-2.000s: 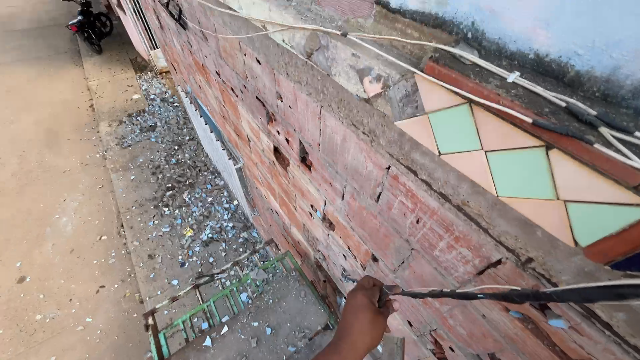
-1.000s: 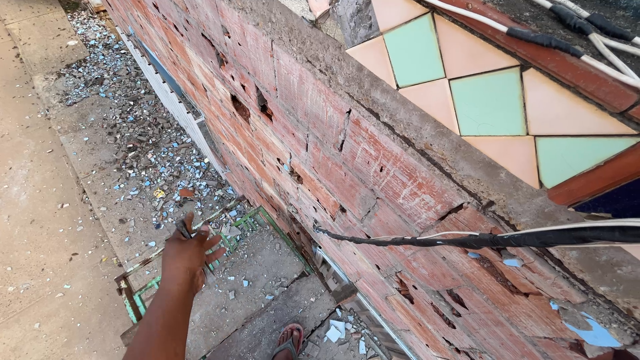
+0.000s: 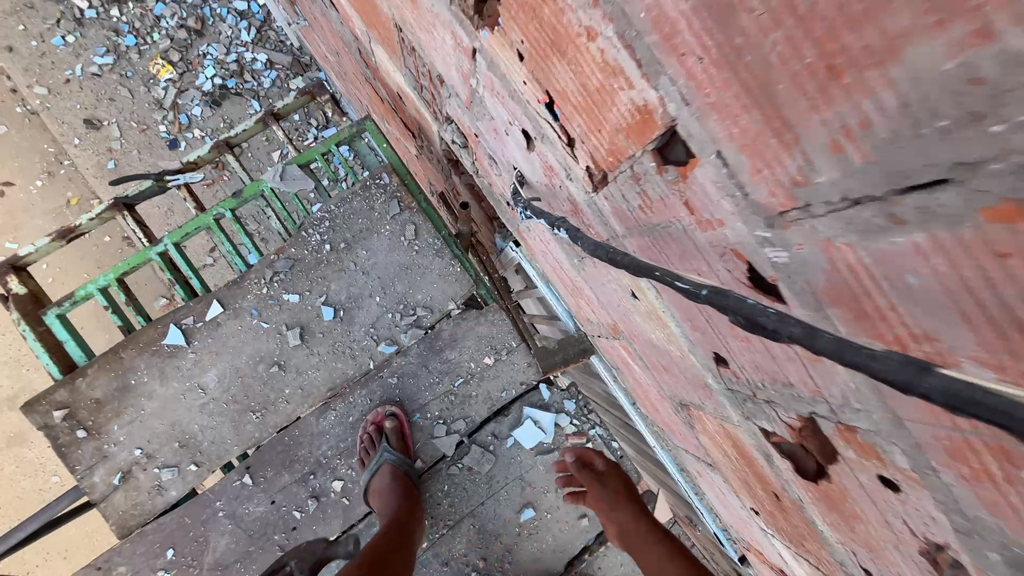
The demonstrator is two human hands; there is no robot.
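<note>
My right hand (image 3: pixel 596 490) reaches in from the bottom right, low beside the brick wall, with its fingers slightly bent and nothing visible in them. It hangs over the wooden planks, near broken tile pieces (image 3: pixel 534 428). My left hand is not in view. A thick black-wrapped cable (image 3: pixel 664 276) runs along the wall from the right edge, and its frayed end (image 3: pixel 524 196) rests by the bricks. Pliers (image 3: pixel 180 179) with dark handles lie across the rusty upper rail at the left, away from my hand.
My sandalled foot (image 3: pixel 390 460) stands on dusty planks (image 3: pixel 240 360) strewn with tile shards. A green metal frame (image 3: pixel 232 240) borders the planks. Rubble (image 3: pixel 216 72) covers the ground beyond. The hollow-brick wall (image 3: pixel 800 128) has holes, and gaps show between some planks.
A hand was at the cable's end two seconds ago, then at the left with a dark tool in it. Pliers now lie on the rail. The view has shifted strongly toward the planks.
</note>
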